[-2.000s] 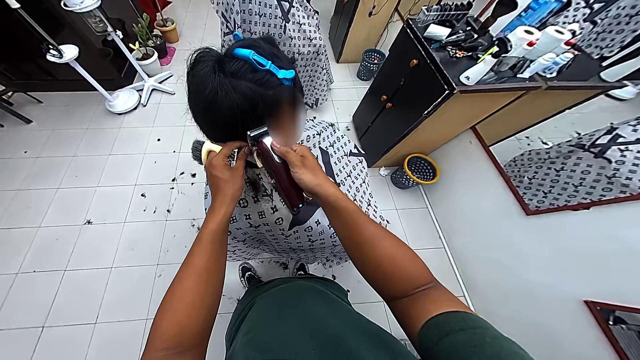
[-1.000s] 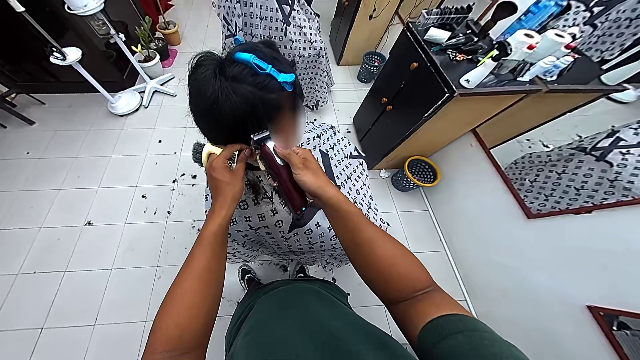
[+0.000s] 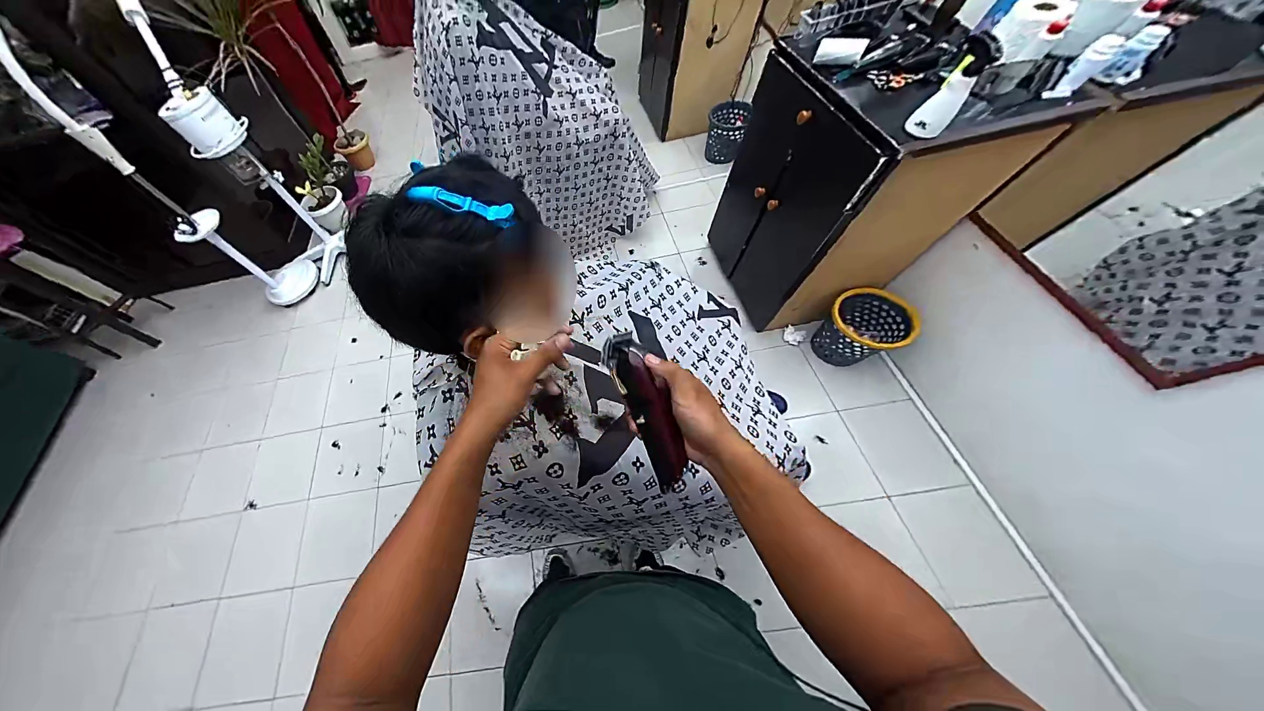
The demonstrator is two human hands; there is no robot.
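In the head view my right hand (image 3: 689, 410) grips a dark red hair clipper (image 3: 652, 415), its blade end up and a little apart from the seated person's head. My left hand (image 3: 513, 380) is closed near that person's ear and jaw, around a small pale object (image 3: 523, 353) that mostly hides in the fingers; it may be a brush handle. Blue hair clips (image 3: 459, 204) hold the black hair (image 3: 425, 257) on top. A white patterned cape (image 3: 642, 296) covers the person, with cut dark hair (image 3: 556, 410) lying on it below my left hand.
A black cabinet (image 3: 805, 168) at the right bears bottles, rolls and tools. Beside it stands a yellow-rimmed wastebasket (image 3: 862, 331). Another caped person (image 3: 533, 128) sits beyond. White wheeled stands (image 3: 291, 283) and potted plants (image 3: 326, 207) are at the upper left. Cut hair dots the tiled floor.
My left hand has turned, and the dark-bristled brush that stuck out left of it is no longer visible there. The clipper has moved away from the head, toward the right.
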